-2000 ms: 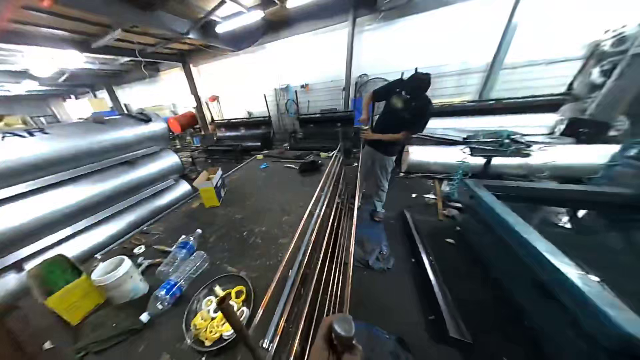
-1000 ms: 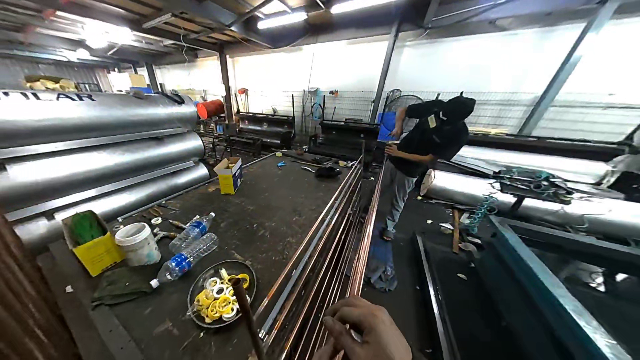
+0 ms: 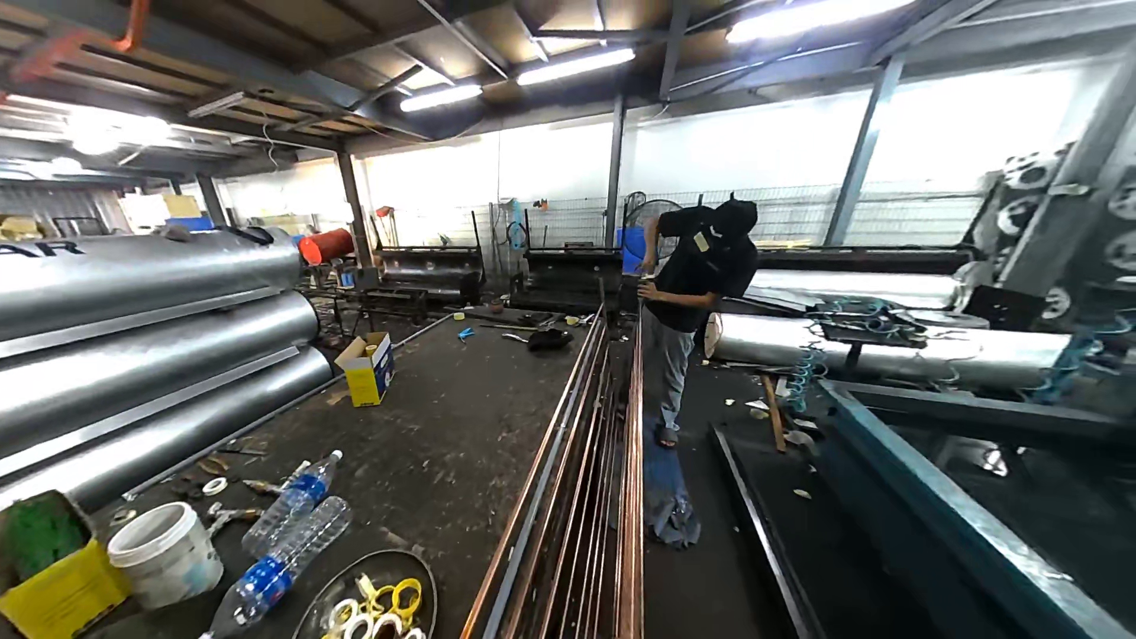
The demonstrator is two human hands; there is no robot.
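Observation:
Neither of my hands shows in the head view now, so what they hold is hidden. A bundle of long copper-coloured tubes (image 3: 632, 497) runs from the bottom edge away from me along the right side of a dark worktable (image 3: 444, 444). Beside it on the left lies a grey metal bar (image 3: 530, 524). At the far end a person in dark clothes (image 3: 710, 257) bends over the tubes, with both hands near their ends. Rolls of yellow and white tape (image 3: 390, 603) lie in a round pan (image 3: 432, 586) at the bottom.
Plastic bottles (image 3: 293, 550), a white bucket (image 3: 169, 555) and a yellow box (image 3: 67, 577) stand or lie at lower left. Another yellow box (image 3: 364, 382) is farther off. Large metal cylinders (image 3: 151, 355) line the left side. A teal metal frame (image 3: 958, 515) is at right.
A hand seen over the near part of the tubes one second ago is out of view. The person at the far end is still bent over the tubes.

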